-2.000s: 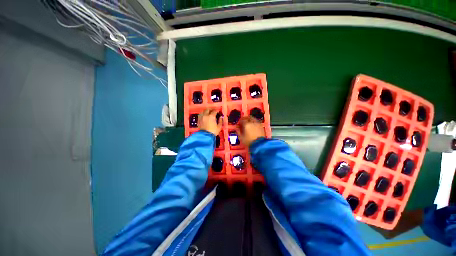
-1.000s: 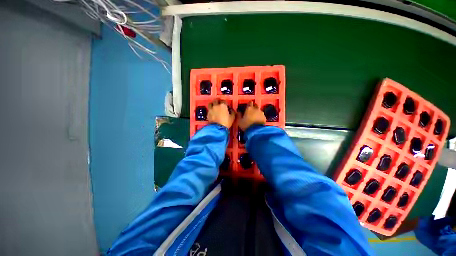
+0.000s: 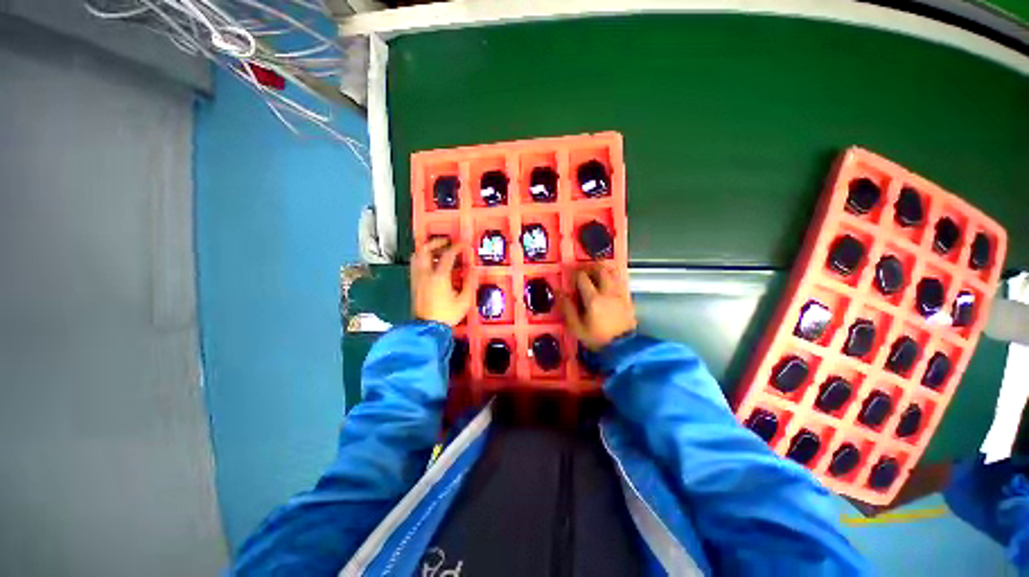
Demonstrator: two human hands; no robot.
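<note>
A coral-red pocket tray [image 3: 517, 160] lies before me on the green bench, with a small glossy black watch head [image 3: 538, 296] in each pocket that I can see into. Several faces show pale lit marks or glare. My left hand [image 3: 440, 282] is over the tray's left column, fingertips down at a pocket. My right hand [image 3: 600, 304] is over the right column, fingers down in a pocket of the third row. The fingers hide the units under them, so a grip cannot be made out. My body covers the tray's near end.
A second red tray [image 3: 835, 295] of black units lies tilted at the right. Beyond it are a pale cylindrical object [image 3: 1008, 321], a white sheet [image 3: 1004, 411] and another person's blue sleeve [image 3: 993, 496]. Loose cables [image 3: 234, 43] hang upper left. A pale raised edge [image 3: 381, 158] borders the bench.
My hands have moved apart from the tray's middle columns to its outer columns and a little nearer to me. Middle second-row units now show, with lit marks. The view has shifted slightly.
</note>
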